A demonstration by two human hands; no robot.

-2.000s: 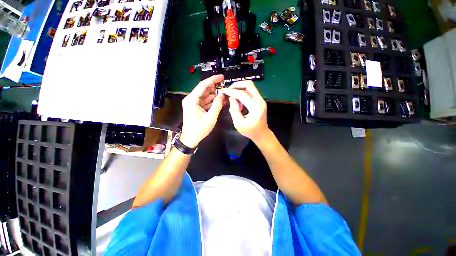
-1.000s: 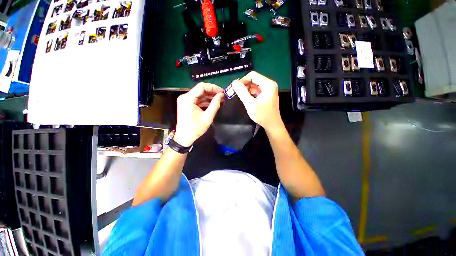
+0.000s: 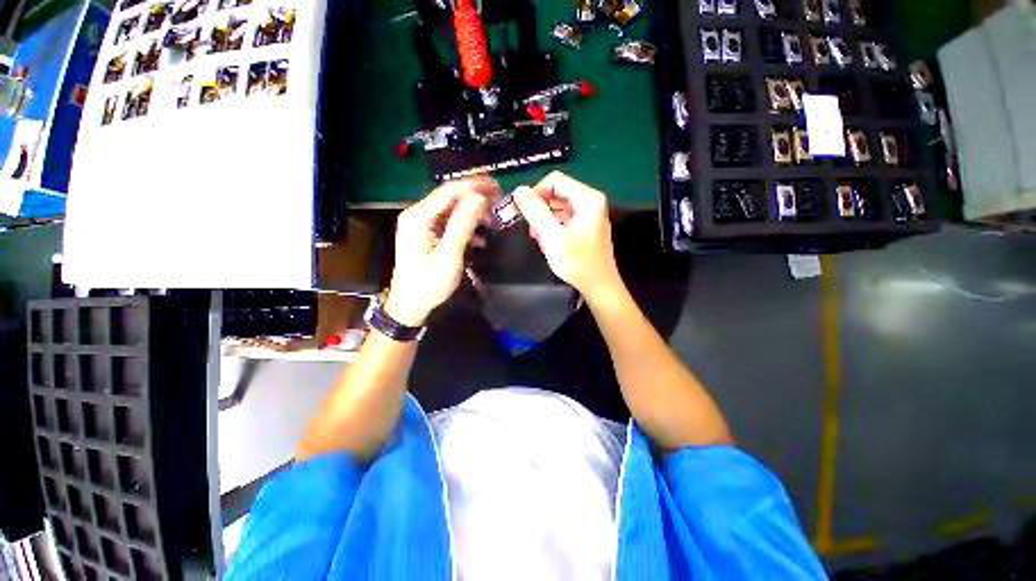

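A small silver and dark component (image 3: 507, 210) is held in front of the bench edge by the fingertips of my right hand (image 3: 571, 233). My left hand (image 3: 434, 244) is beside it on the left, its fingertips blurred near the component; whether they touch it or hold anything cannot be told. The black fixture (image 3: 500, 159) with pale lettering on its front edge stands just beyond my hands. Its large red clamp grip (image 3: 471, 45) points away from me. Small side clamps with red tips sit at the fixture's left and right.
A white tray (image 3: 188, 204) with rows of modules is at left. A black parts tray (image 3: 812, 233) with a white label (image 3: 825, 125) is at right. Loose parts (image 3: 634, 52) lie on the green mat (image 3: 619, 136). Black pocketed trays (image 3: 97, 397) are at lower left.
Over the last two seconds the view has shifted, and the component now shows in my right fingertips. Since one second ago my left fingers have moved slightly and blurred.
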